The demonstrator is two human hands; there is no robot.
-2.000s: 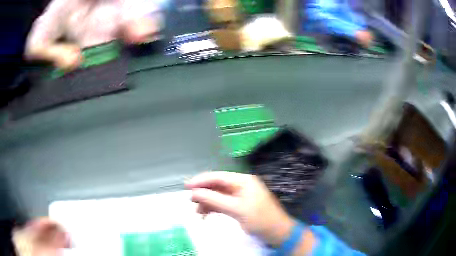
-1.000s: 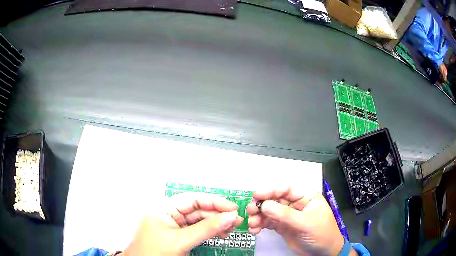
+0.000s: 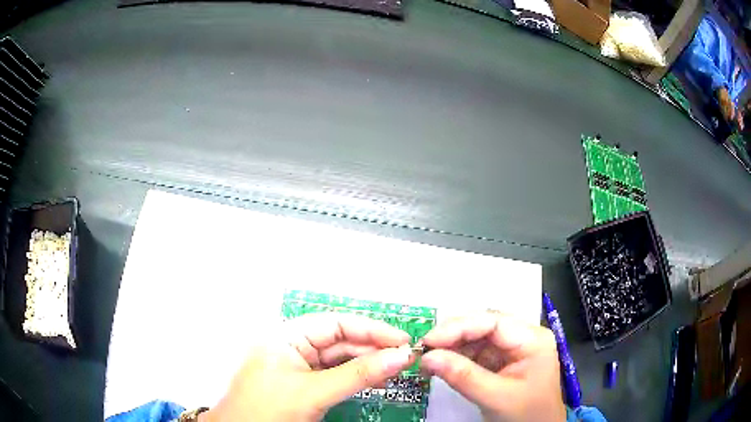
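A green PCB panel lies on the white sheet, its lower middle partly hidden by my hands. My left hand and my right hand meet above the panel, fingertips almost touching. A tiny part with a shiny lead shows between the fingertips, pinched by my right thumb and forefinger and touched by my left fingertips. It is too small to tell more.
The black parts bin with dark pieces is at the right, beside another PCB panel. A blue-purple marker and pen cap lie near it. The left bin holds cream connectors. A black rack stands far left. A person's blue sleeve shows top right.
My hands have come together at the fingertips; the dark part earlier seen in my right fingers now sits between both. The view has shifted slightly.
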